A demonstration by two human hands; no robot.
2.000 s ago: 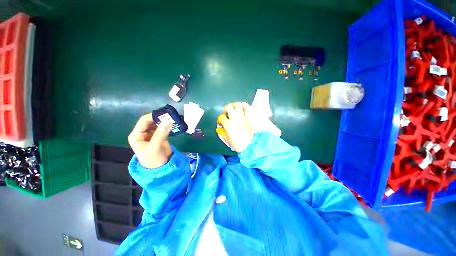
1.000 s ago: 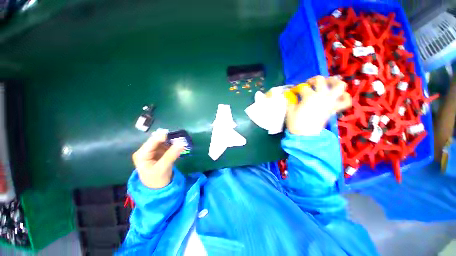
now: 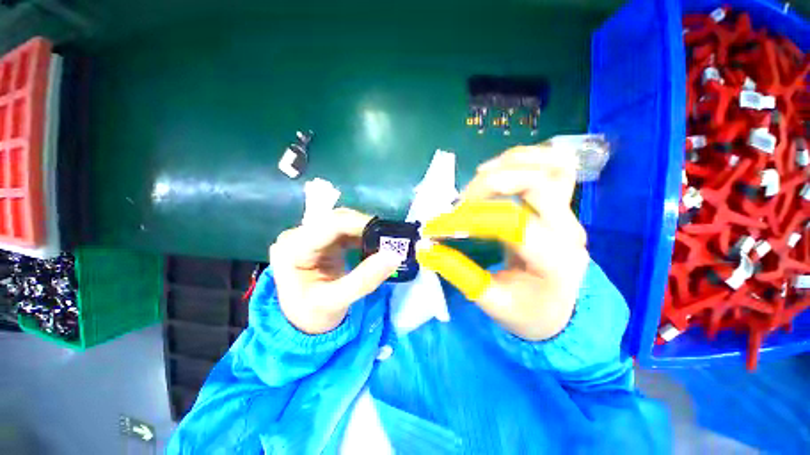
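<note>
My left hand (image 3: 318,271) pinches a black module (image 3: 391,249) with a white QR-code label, held up in front of my chest. My right hand (image 3: 533,244) wears yellow finger cots (image 3: 487,222) on two fingers. Their tips meet at the right edge of the module, at a small pale spot; whether they hold a small part there is too small to tell. White wipes (image 3: 437,182) lie behind and below the hands, and another white piece (image 3: 321,194) is behind my left hand.
A small black part with a white label (image 3: 294,158) and a black holder with small parts (image 3: 506,96) lie on the green bench. A small box (image 3: 590,153) is partly behind my right hand. The blue bin (image 3: 626,178) of red parts (image 3: 742,187) is right. Trays and a green bin (image 3: 120,293) are left.
My right hand has moved left from beside the blue bin to the module and no longer shows the white wipe. My left hand has brought the module toward the middle. The view has shifted.
</note>
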